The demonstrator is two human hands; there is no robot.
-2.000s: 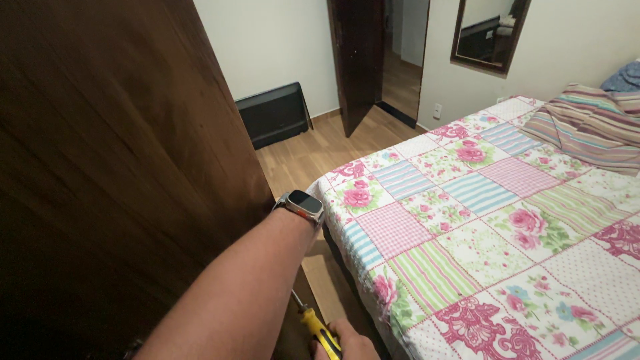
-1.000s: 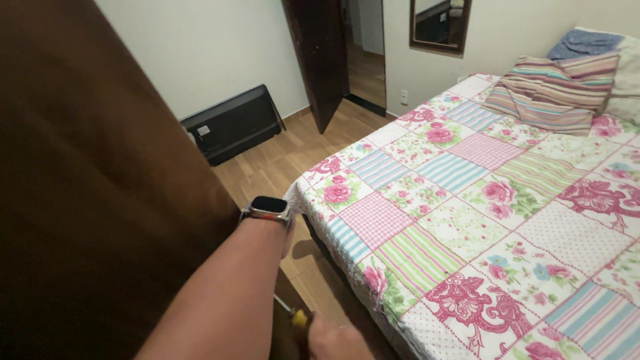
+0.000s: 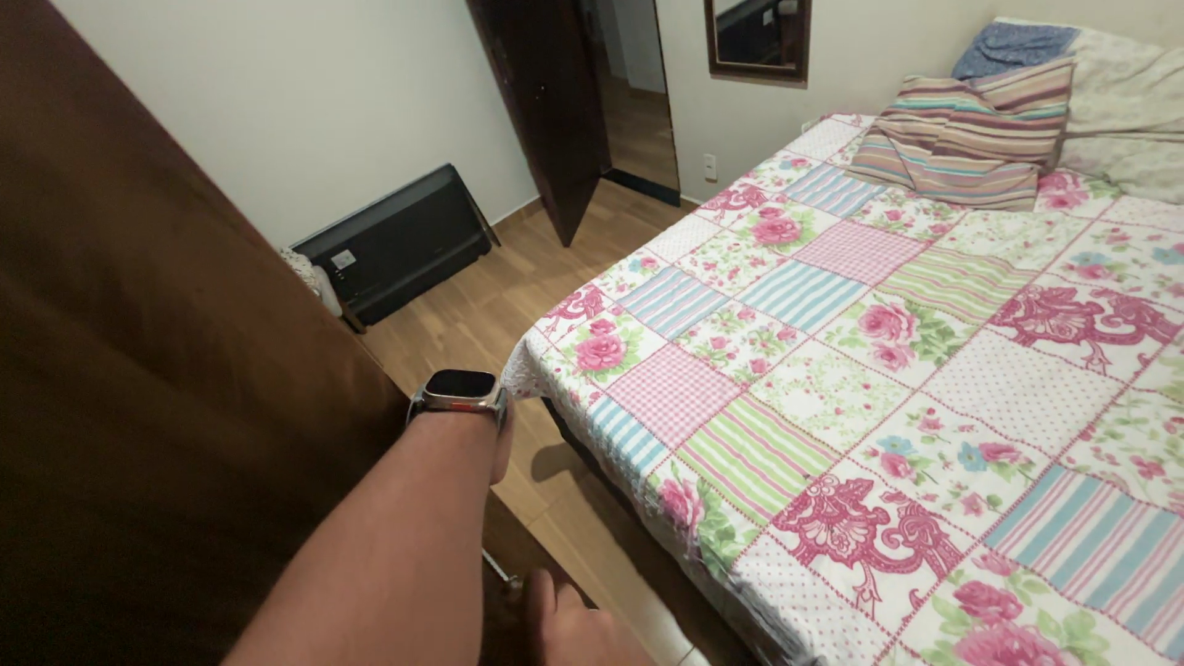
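Note:
My left forearm, with a smartwatch (image 3: pixel 461 387) on the wrist, reaches forward beside the dark wooden panel (image 3: pixel 185 305). Only a sliver of my left hand (image 3: pixel 501 451) shows past the wrist; its fingers are hidden. Low in the head view, my right hand (image 3: pixel 578 624) is blurred, its fingers close to the end of a thin metal screwdriver shaft (image 3: pixel 498 564). The screwdriver's handle cannot be made out, nor whether the hand grips it. The shaft's far end is hidden behind my left forearm.
A bed with a patchwork bedspread (image 3: pixel 777 370) and a striped pillow (image 3: pixel 971 139) fills the right side. Behind are a black panel (image 3: pixel 407 240) leaning on the wall, a dark door (image 3: pixel 546 102) and a framed mirror (image 3: pixel 758 42). A narrow strip of wood-look floor (image 3: pixel 546 481) runs beside the bed.
The screwdriver's yellow handle, plain by my right hand two seconds ago, can no longer be made out. My left forearm stays extended by the panel. The view has shifted.

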